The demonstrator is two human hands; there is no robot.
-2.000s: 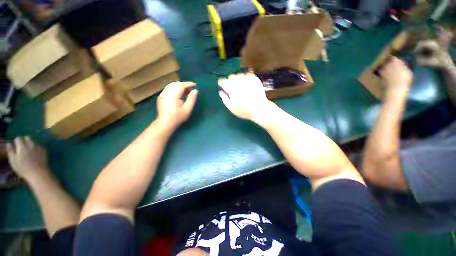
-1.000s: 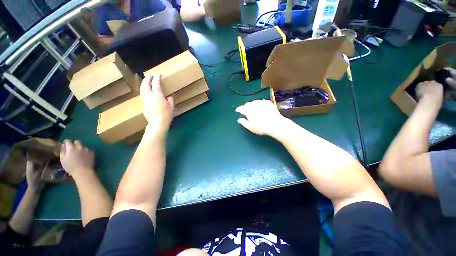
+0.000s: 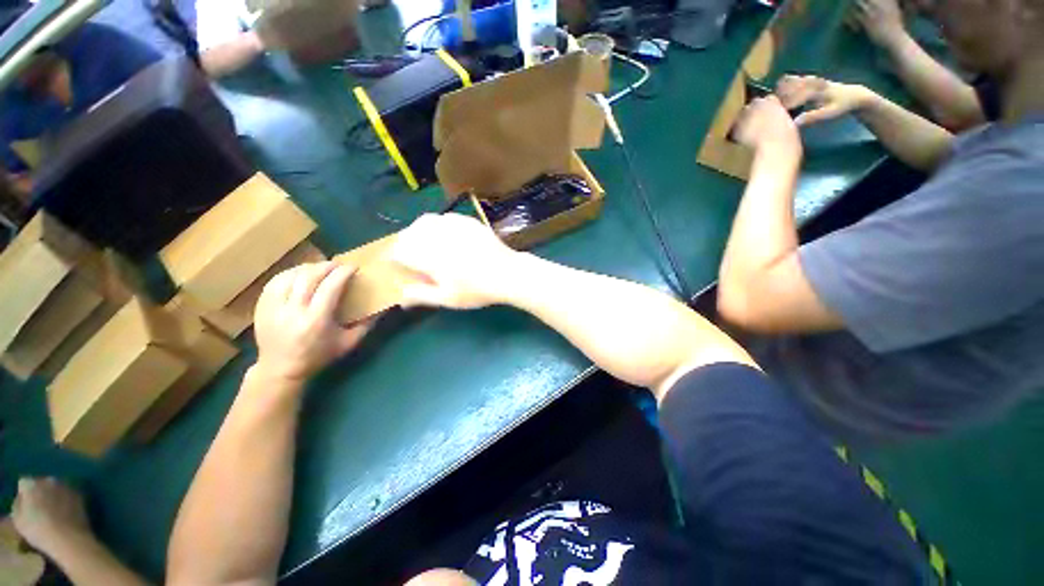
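Note:
My left hand (image 3: pixel 300 321) and my right hand (image 3: pixel 452 261) grip a closed brown mailer box (image 3: pixel 372 278) between them, low over the bench at centre. My fingers and palms hide both of its ends. Behind my right hand stands an open mailer box (image 3: pixel 592 204) with its lid upright. Black coiled cable (image 3: pixel 521 208) and a solid black block (image 3: pixel 558 202) lie in its tray. Stacked brown mailer boxes (image 3: pixel 238 235) stand left of my left hand.
A black device with yellow edges (image 3: pixel 414 112) and a white cable (image 3: pixel 633 82) are at the back. A large black case (image 3: pixel 135 149) is behind the stack. At right, a person's hands (image 3: pixel 769 124) work in another box. Another hand (image 3: pixel 48 513) is at lower left.
My left hand has left the stack and now holds a mailer box with my right hand, which has closed on its other end. The view has turned right.

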